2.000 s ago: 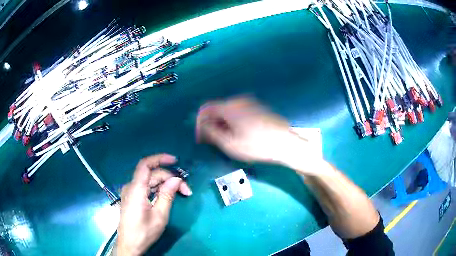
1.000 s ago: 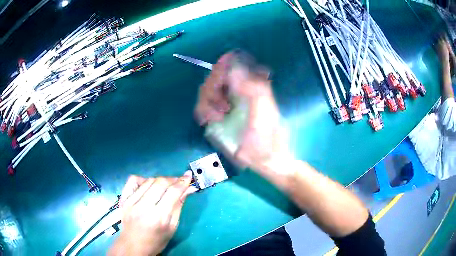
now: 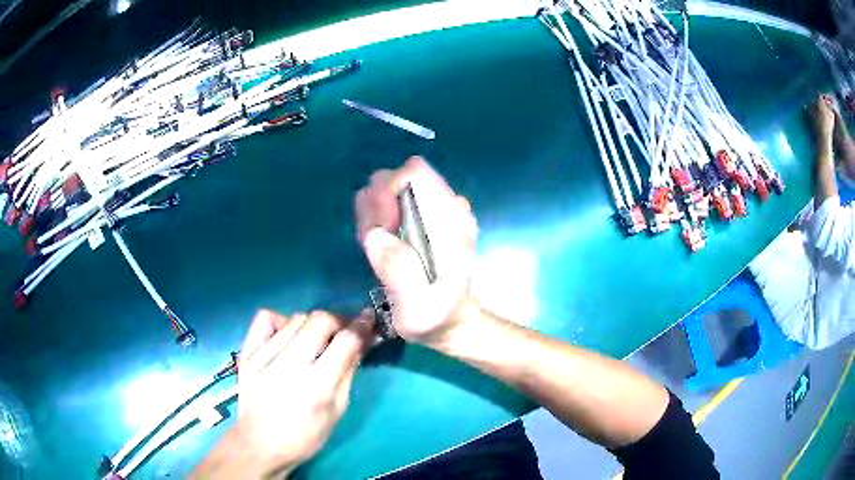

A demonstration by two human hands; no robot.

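My right hand [image 3: 422,253] is closed on a pale metallic bar, the hand pressing tool [image 3: 416,232], above the fixture block. The silvery fixture block [image 3: 381,311] lies on the green bench, mostly hidden under that hand. My left hand [image 3: 300,380] lies at the block's left side, fingers bent and fingertips together at its edge. A wire harness [image 3: 176,429] with white sleeving and a label runs from under my left hand to the lower left. The end at my left fingertips is hidden.
Harness piles lie at left [image 3: 122,141] and right [image 3: 656,103], the right one with red connectors [image 3: 692,202]. One pointed silver strip [image 3: 389,119] lies mid-bench. A blue stool [image 3: 736,328] and another person's arms and pale clothing [image 3: 806,272] are at the right.
My right hand has come down and left with the bar, from above the bench to over the block, now covering most of it. My left hand stays at the block's left side.
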